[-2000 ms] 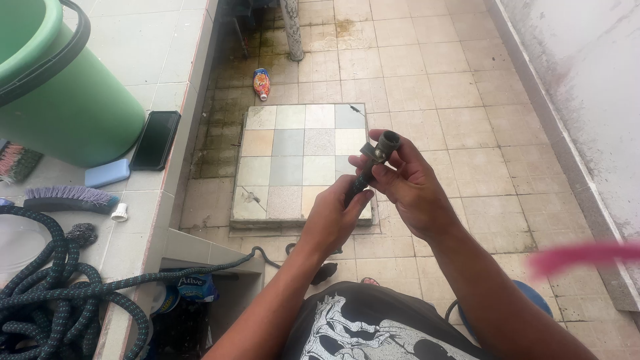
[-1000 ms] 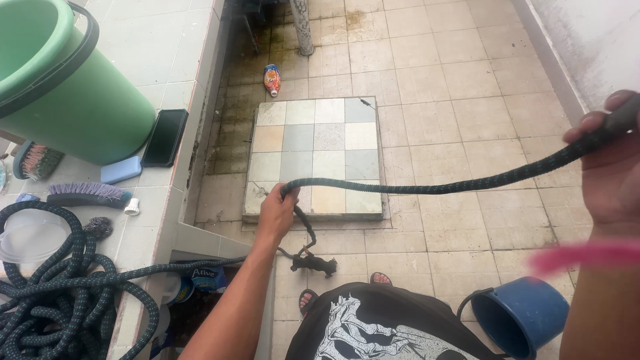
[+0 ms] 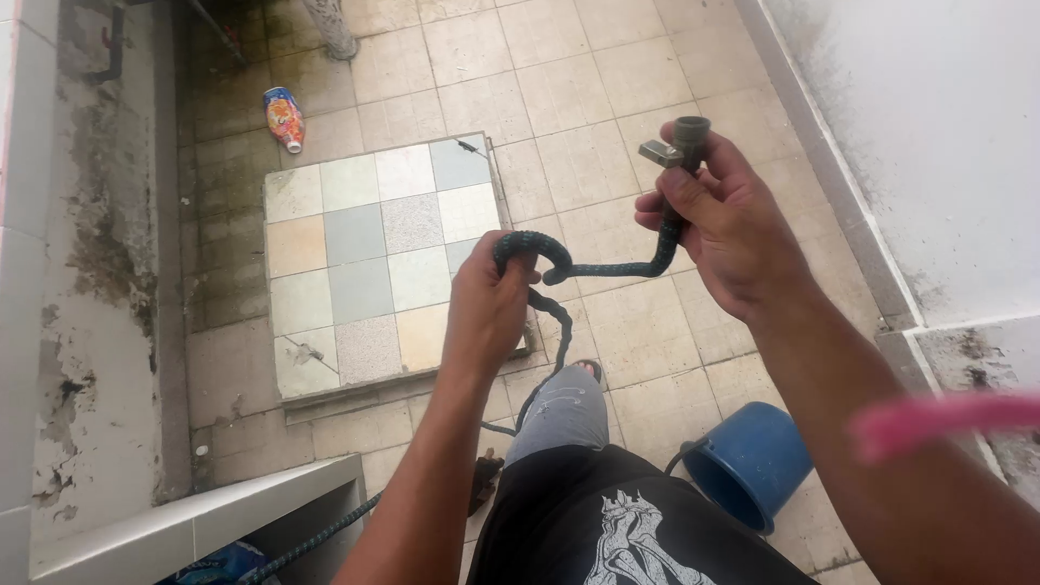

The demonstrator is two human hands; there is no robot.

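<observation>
My left hand (image 3: 491,305) is closed around a looped part of a dark green fabric-covered garden hose (image 3: 532,242), over the right side of the tiled slab. My right hand (image 3: 731,219) grips the hose end just below its metal fitting (image 3: 691,134), which points up and has a small lever valve (image 3: 660,153) on its left side. Between the two hands a short stretch of hose runs with a bend below the right hand. From my left hand the hose hangs down past my leg, and part of it shows at the lower left by the ledge.
A raised slab of mixed tiles (image 3: 357,272) lies on the tiled floor. Behind it lies a colourful plastic bottle (image 3: 284,120). A blue bucket (image 3: 751,463) lies tipped near my right side. A white wall (image 3: 934,146) borders the right, a low ledge (image 3: 195,520) the lower left.
One second ago my right hand held a hose end far out to the right, with the hose stretched between my hands; now it holds the valve end, nearer my left hand. The view has shifted.
</observation>
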